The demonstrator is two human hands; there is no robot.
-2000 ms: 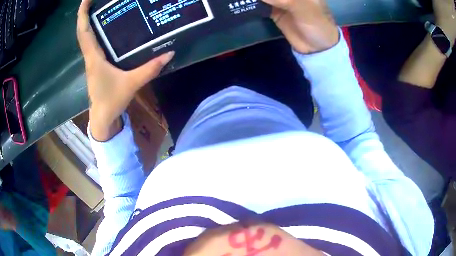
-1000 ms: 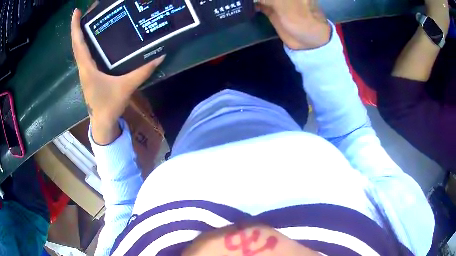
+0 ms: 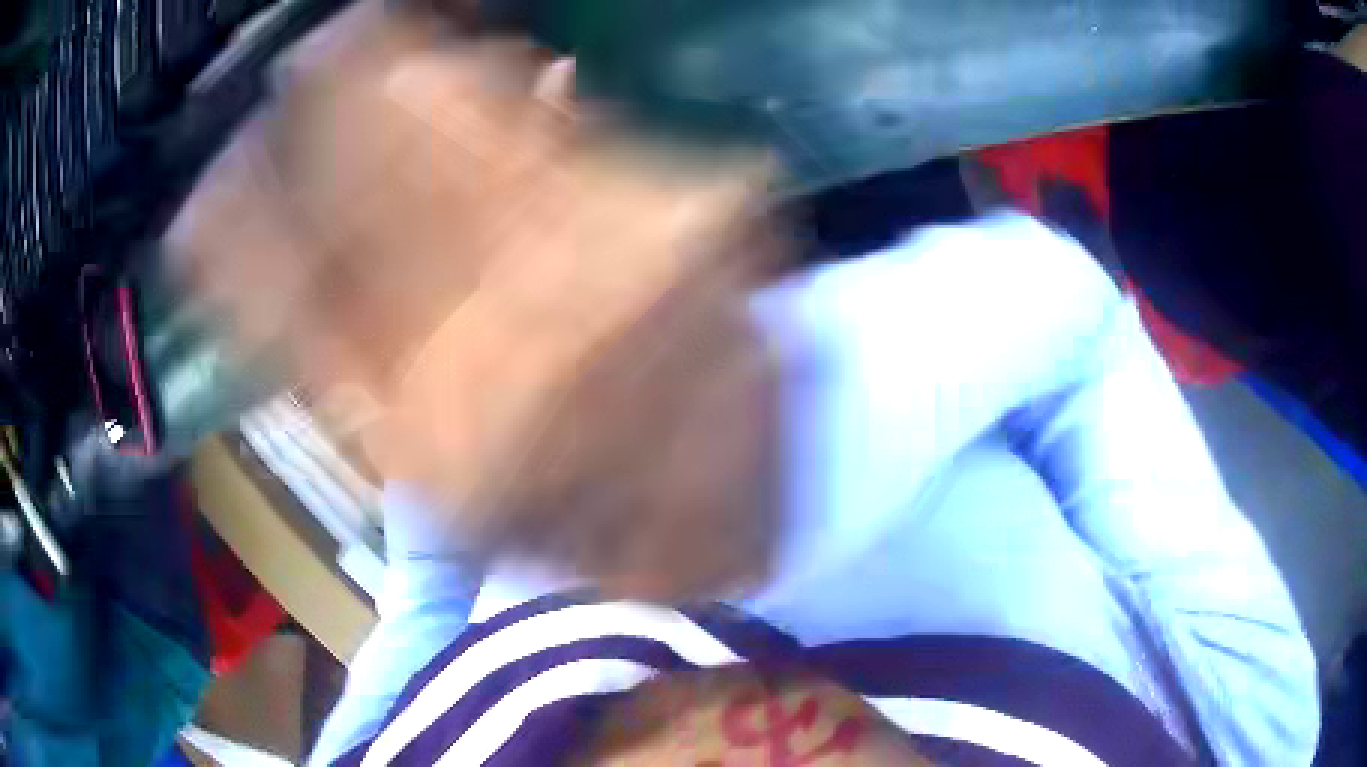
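Observation:
Both hands are strongly blurred and overlap at the upper left of the view. My right hand (image 3: 585,285) crosses over from the right, close to the camera. My left hand (image 3: 270,255) is behind and left of it, partly covered. Their fingers cannot be made out. A dark, blurred shape with a pale edge shows beyond the hands at the top left; I cannot tell whether it is the video player. No screen is visible.
The dark green bench (image 3: 960,90) runs across the top. Dark stacked units (image 3: 53,135) stand at the far left. A pink-rimmed smartphone (image 3: 117,360) lies at the left bench edge. A cardboard box (image 3: 278,547) is below. Red material (image 3: 1072,173) shows at the right.
My right hand has swung left across my left hand. The player's lit screen and lettering no longer show. The view has shifted, and the neighbour's watch is out of view.

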